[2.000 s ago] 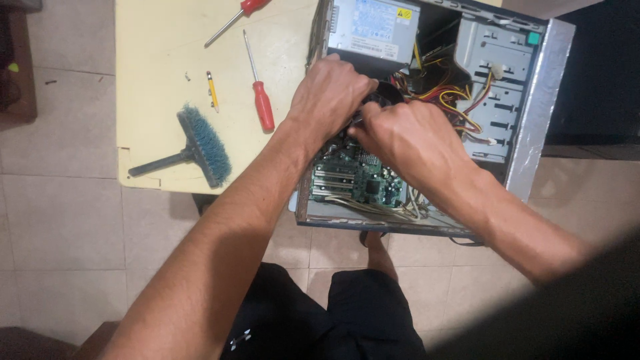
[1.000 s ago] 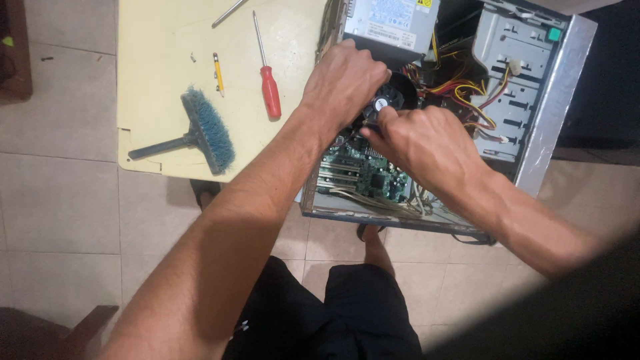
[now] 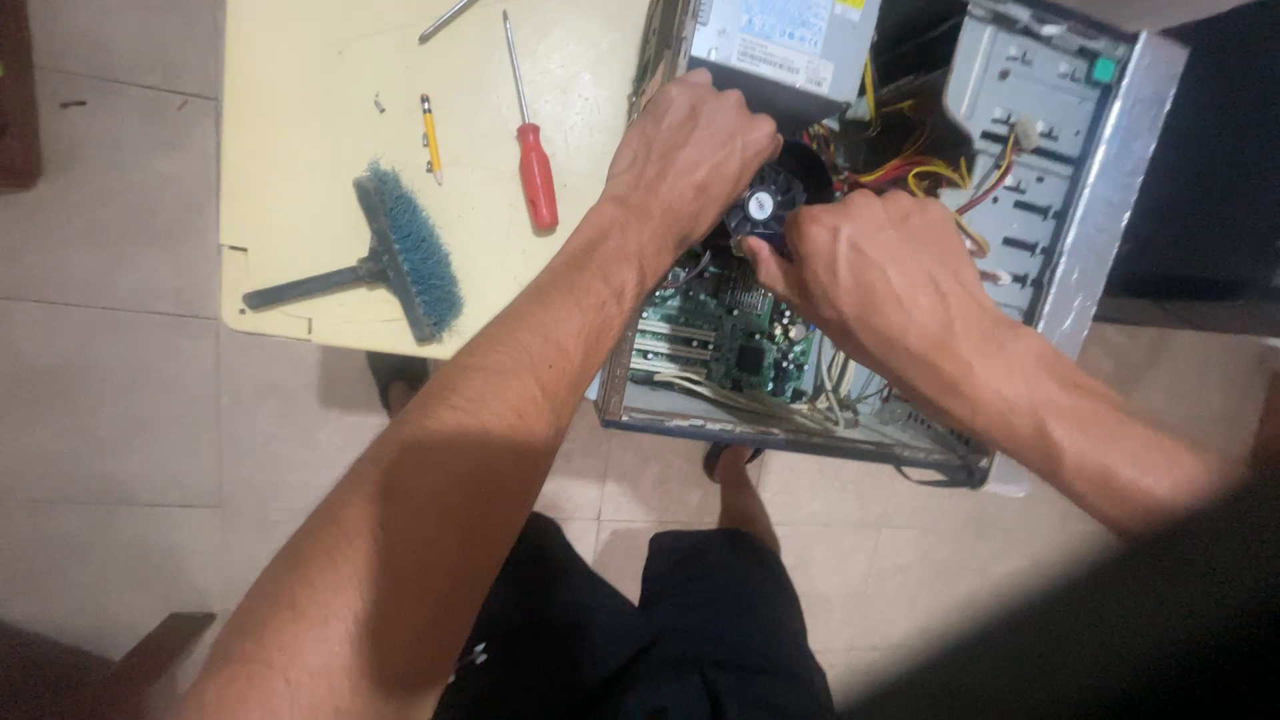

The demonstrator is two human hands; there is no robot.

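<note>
An open desktop computer case [image 3: 1120, 190] lies at the table's right edge, its inside facing up. Within it, a round black CPU cooler fan [image 3: 762, 204] with a pale hub shows between my hands, above the green motherboard [image 3: 750, 350]. My left hand [image 3: 695, 150] is at the fan's upper left, just below the silver power supply [image 3: 780, 45]; its fingertips are hidden. At the lower right of the fan, my right hand [image 3: 880, 255] has thumb and bent fingers on the edge of the cooler. Red, yellow and black cables [image 3: 940, 180] run to the right of it.
On the cream table [image 3: 300, 150] lie a red-handled screwdriver [image 3: 537, 180], the shaft of another screwdriver [image 3: 447, 20], a short yellow pencil [image 3: 430, 138], small bits of metal and a blue-bristled brush [image 3: 410, 255]. Pale cables [image 3: 720, 392] run along the case's near side.
The fan, mostly covered by my hands two seconds ago, now shows between them. Both hands remain at the cooler. The view has shifted somewhat.
</note>
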